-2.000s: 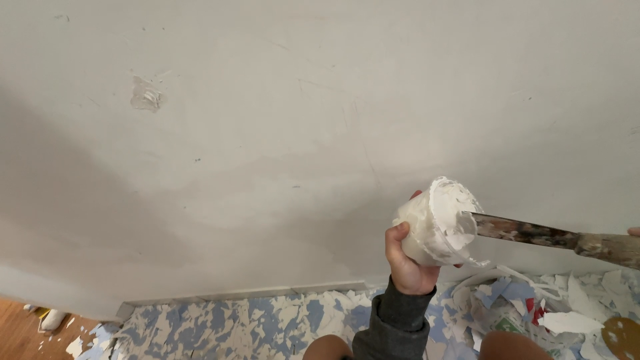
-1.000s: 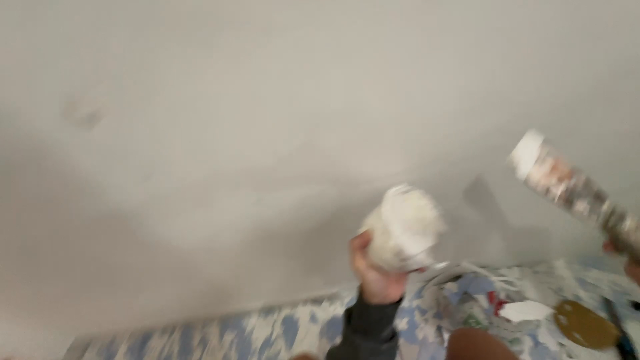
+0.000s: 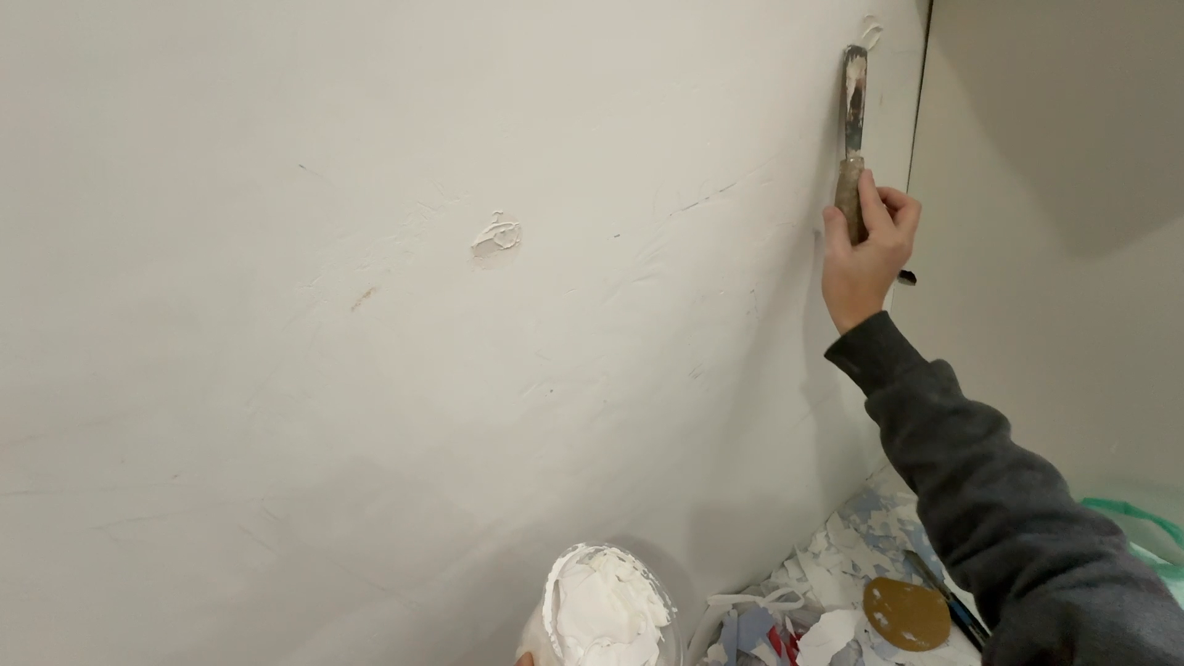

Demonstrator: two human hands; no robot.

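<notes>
My right hand [image 3: 869, 245] grips the handle of a narrow putty knife [image 3: 856, 102], its blade pointing up against the wall [image 3: 370, 388] near the corner. White filler clings to the blade, and a small filler smear [image 3: 871, 32] lies on the wall just beyond its tip. At the bottom edge, my left hand [image 3: 525, 659] holds a clear plastic tub of white filler [image 3: 606, 606]; only a bit of a finger shows. Another filler patch [image 3: 498, 236] sits on the wall left of the knife.
Torn paint or paper scraps [image 3: 860, 536] cover the floor at the lower right. Among them lie a round brown lid [image 3: 906, 613], a dark long-handled tool [image 3: 967, 620] and a plastic bag. A dark vertical gap separates the wall from a pale panel [image 3: 1064, 231] at right.
The putty knife was in the tub; my right hand has since lifted it away and brought it up to the wall by the corner. The view has swung up and right.
</notes>
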